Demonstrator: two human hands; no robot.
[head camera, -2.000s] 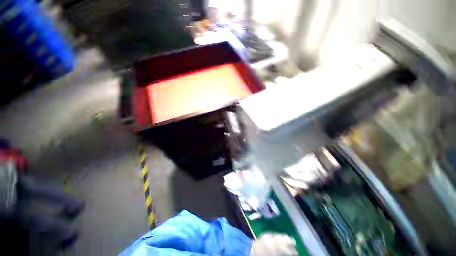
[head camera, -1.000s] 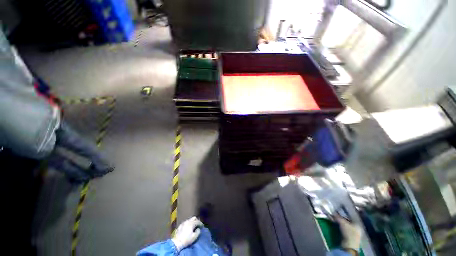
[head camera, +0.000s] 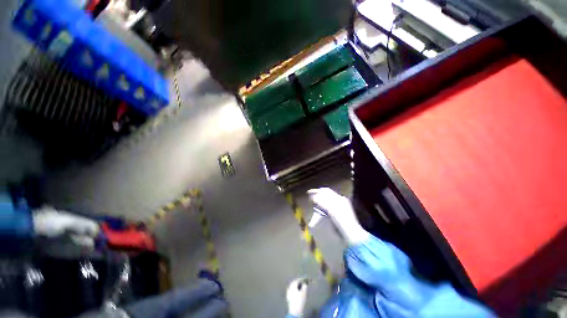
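Several green circuit boards (head camera: 332, 88) lie in a black-walled tote at the upper middle. My right hand (head camera: 339, 214), in a white glove, is stretched out in front of that tote, beside the wall of a nearer tote. A small pale pointed shape shows under its fingers; I cannot tell if it is the thumb or a held thing. My left hand (head camera: 297, 298), also gloved, is small and blurred at the bottom edge, with a dark spot at its fingers.
The large red-lined tote (head camera: 479, 168) fills the right side, with no board visible in it. A person's gloved hand (head camera: 65, 223) and legs are at the lower left. A blue crate (head camera: 93, 56) is at the upper left. Yellow-black tape (head camera: 309, 239) marks the floor.
The view has swung left and closer to the totes. The machine has left the picture. The boards now show clearly, and my right hand has moved from the machine to beside the totes.
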